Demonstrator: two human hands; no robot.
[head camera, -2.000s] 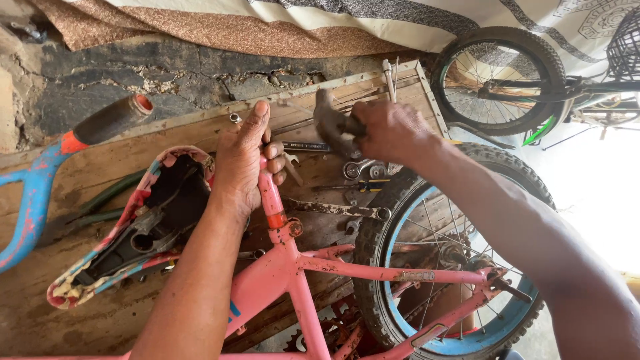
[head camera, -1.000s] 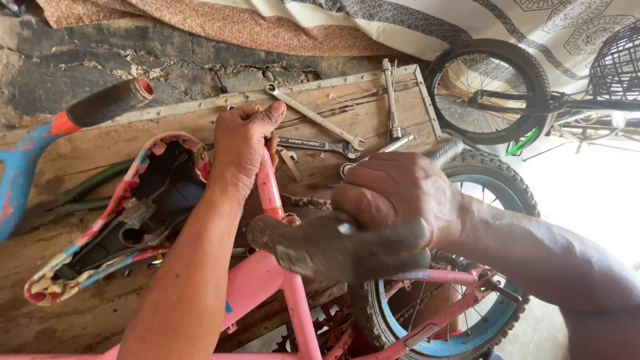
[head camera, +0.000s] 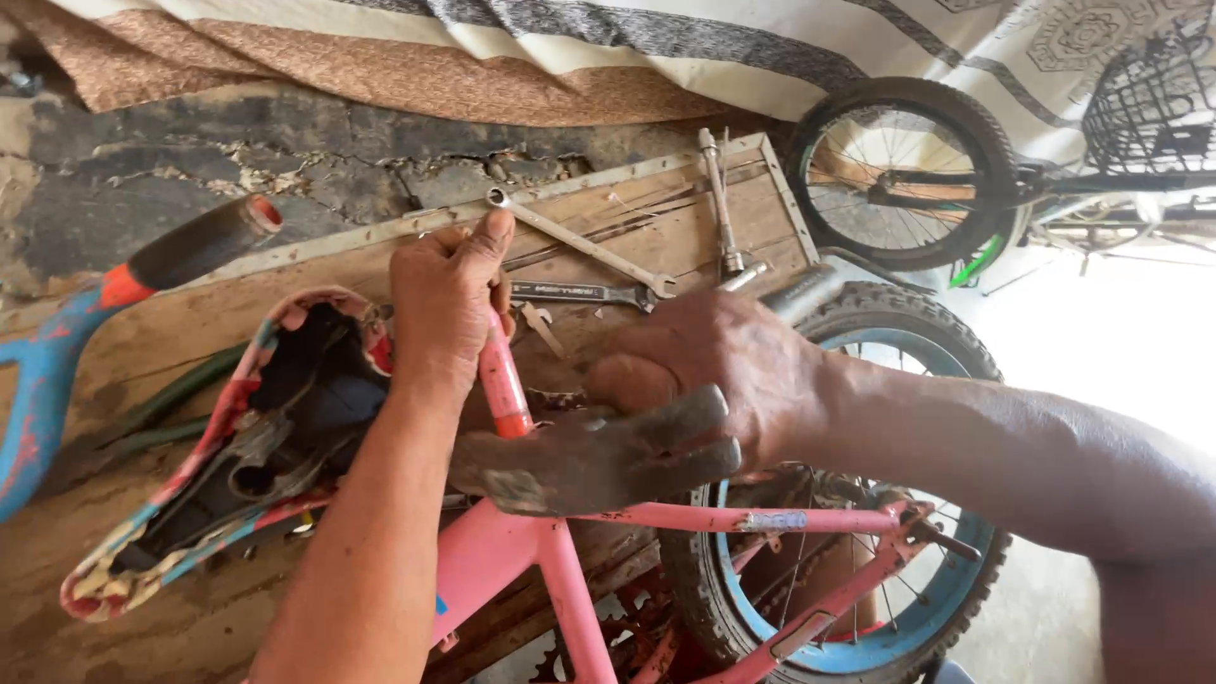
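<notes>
My left hand (head camera: 451, 304) is closed around the top of the pink seat post (head camera: 502, 375), which stands in a pink bicycle frame (head camera: 494, 551). A claw hammer (head camera: 598, 461) is in my right hand (head camera: 712, 375). Its head lies across the view just in front of the post's orange lower part; whether they touch I cannot tell. The saddle (head camera: 275, 437) lies underside up, left of the post and partly behind my left forearm. Beyond my hands are a combination wrench (head camera: 579, 237) and an adjustable wrench (head camera: 570, 293).
The wooden bench top (head camera: 665, 209) carries a socket wrench (head camera: 719, 199) and loose bits. A blue fork (head camera: 47, 380) with a black sleeve is at the left. The rear wheel (head camera: 931, 598) stands at lower right. Another bicycle's wheel (head camera: 902, 176) is by a patterned cloth (head camera: 665, 57).
My right hand with the hammer has come down and left from above the bench to beside the seat post. My left hand keeps its hold on the post.
</notes>
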